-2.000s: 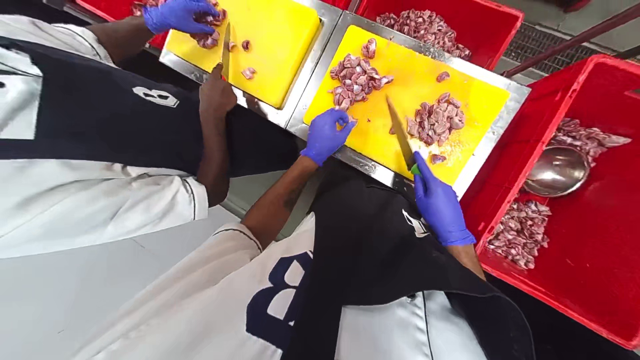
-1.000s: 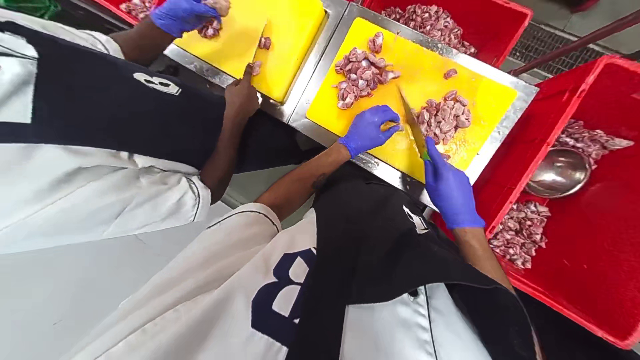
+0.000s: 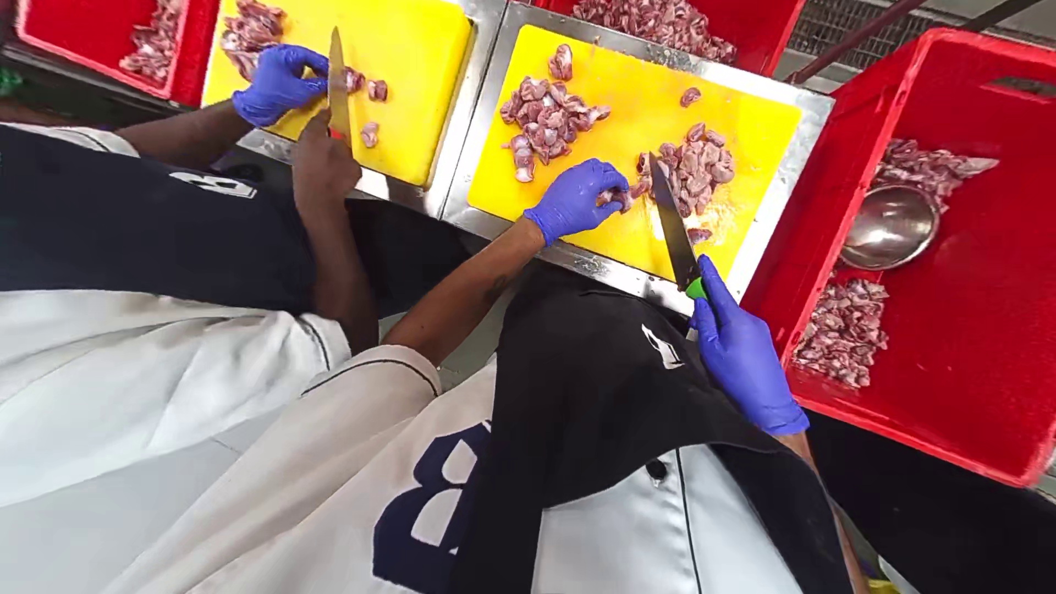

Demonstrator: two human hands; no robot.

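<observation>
My left hand (image 3: 580, 199), in a blue glove, pinches a small piece of raw meat (image 3: 615, 198) low on the yellow cutting board (image 3: 627, 99). The green-handled knife (image 3: 675, 231) is in my gloved right hand (image 3: 738, 346), its blade slanting up and left, with the tip beside the right-hand pile of cut meat (image 3: 695, 169). A second pile of meat pieces (image 3: 549, 120) lies at the board's upper left. Single pieces rest near the top edge and below the right pile.
A red crate (image 3: 973, 272) on the right holds meat pieces and a steel bowl (image 3: 891, 227). Another red crate (image 3: 763, 33) with meat stands behind the board. At left, a co-worker's gloved hand (image 3: 280, 85) and bare hand with a knife (image 3: 338, 91) work over a second yellow board (image 3: 404, 49).
Two seconds ago my left hand was nearer the left pile; it has moved right, towards the knife. The co-worker's gloved hand has come down nearer their knife.
</observation>
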